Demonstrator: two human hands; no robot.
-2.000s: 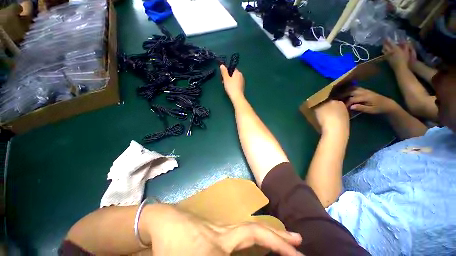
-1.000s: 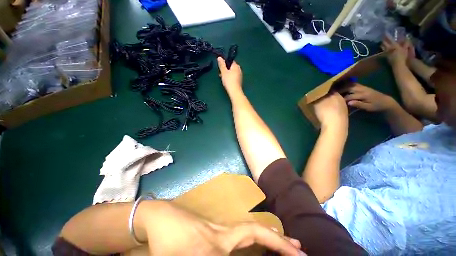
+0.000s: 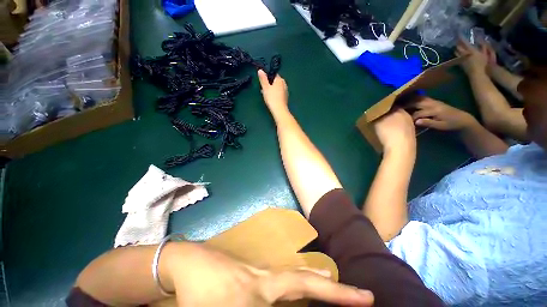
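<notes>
My right hand (image 3: 274,90) is stretched out over the green table and grips one end of a folded black cable bundle (image 3: 275,65) at the right edge of the tangled black cable pile (image 3: 201,84). My left hand (image 3: 240,282), with a metal bangle at the wrist, lies over a brown cardboard box (image 3: 270,231) at the bottom of the view, its index finger pointing right. The hand hides most of the box, and its lower fingers are cut off by the bottom edge, so its grip cannot be told.
A whitish cloth (image 3: 153,204) lies left of the box. A large carton (image 3: 78,129) of clear bags stands upper left. At right, a person in light blue works in a brown box (image 3: 384,108) beside a blue cloth (image 3: 390,69). White sheets (image 3: 234,13) lie at the back.
The view has shifted a little, so the pile and carton sit slightly further left. My left index finger now reaches further right. My right hand stays on the cable bundle.
</notes>
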